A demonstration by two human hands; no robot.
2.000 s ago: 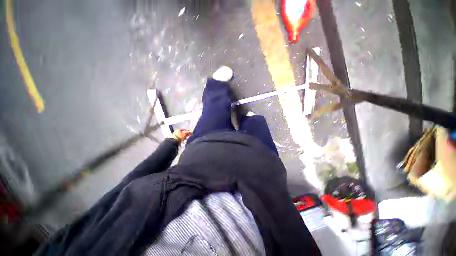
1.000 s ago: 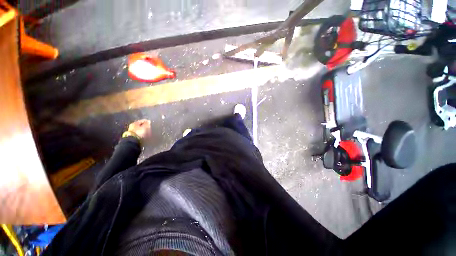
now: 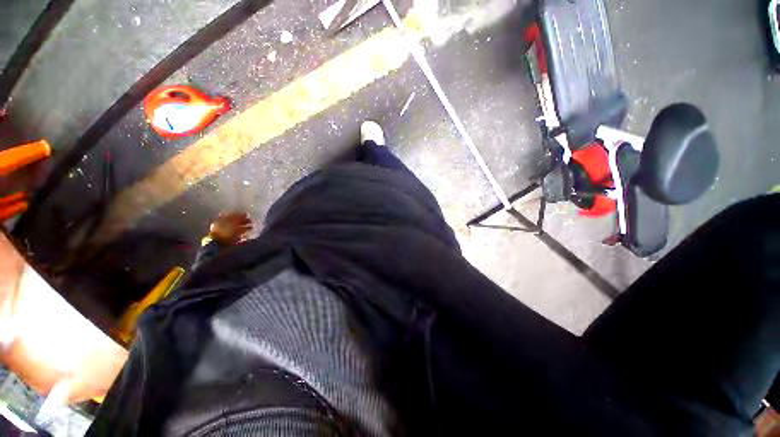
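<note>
The clothes rack's thin pale lower rod (image 3: 453,111) runs diagonally over the pavement, right of my shoe. One dark splayed foot stands at its lower end; part of a pale foot shows at the top edge. The rack's upper part is not clearly seen. My left hand (image 3: 229,228) hangs beside my body with fingers apart, holding nothing, a yellowish band at the wrist. My right arm reaches out to the lower right; only a sliver of my right hand (image 3: 767,423) shows at the picture's edge, so its grip is hidden.
A parked scooter (image 3: 582,64) with black seats and red fenders stands right of the rack. A red object with a pale centre (image 3: 182,112) lies beyond the yellow line (image 3: 282,114). An orange-brown table (image 3: 53,329) and yellow chair parts (image 3: 152,299) are at the lower left.
The view has turned. The rack's near foot has come into view and its far foot has moved to the top edge. My left hand stays low at my side; the table shows lower.
</note>
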